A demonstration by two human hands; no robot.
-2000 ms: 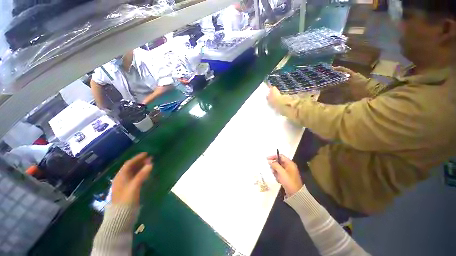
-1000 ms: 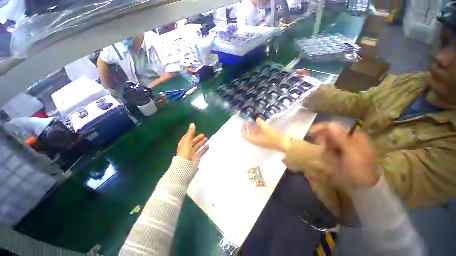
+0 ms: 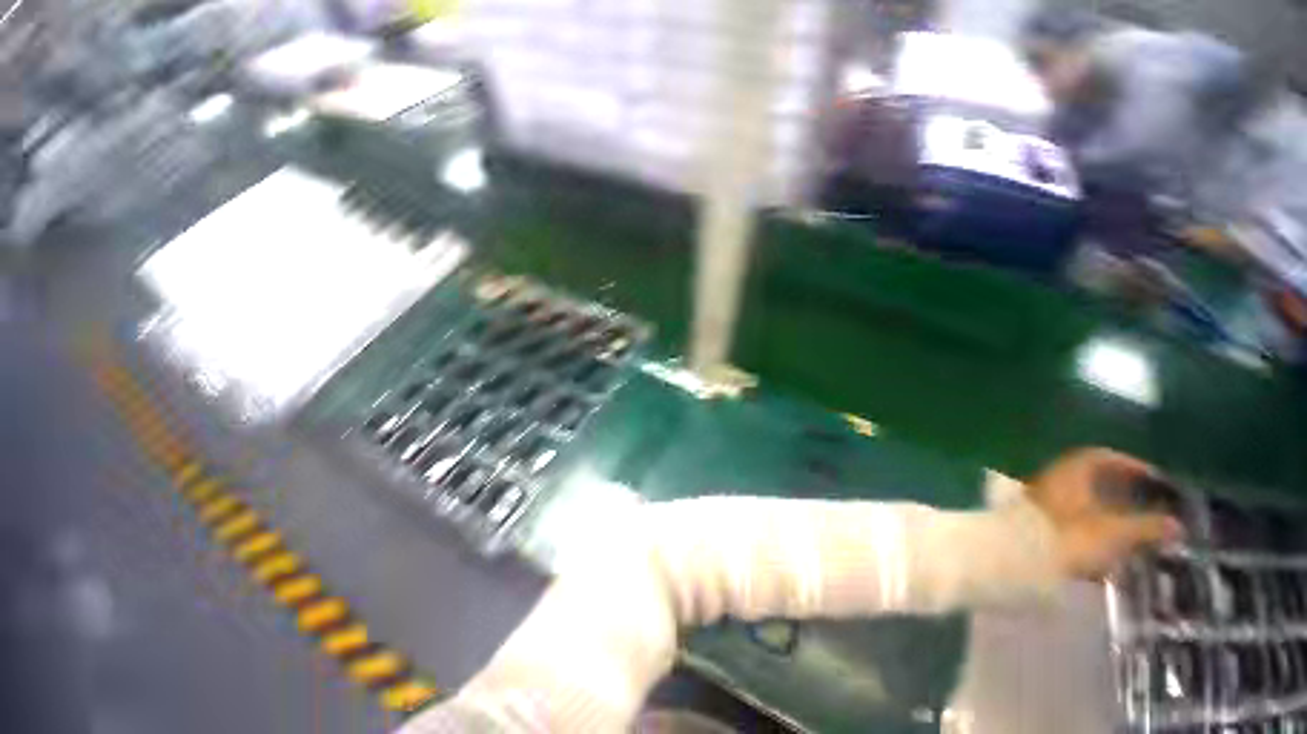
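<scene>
The frame is blurred. My left hand (image 3: 1101, 513) is at the right, its fingers closed on the near corner of a blister tray (image 3: 1215, 631) with rows of dark parts. The tray is cut off by the right edge. My left sleeve crosses the lower middle. My right hand is out of the picture. A second blister tray with rows of black parts (image 3: 487, 394) lies on the green bench at centre-left.
A white stack (image 3: 294, 294) lies left of the second tray. A pale upright post (image 3: 724, 273) stands behind it on the green bench (image 3: 860, 337). A blue box (image 3: 996, 215) and a blurred person are across the bench. Yellow-black floor tape (image 3: 273, 552) is at the left.
The view has swung left, bringing in the second tray, white stack and floor tape. My left hand, empty before, is now on the tray at the right. My right hand has left the picture.
</scene>
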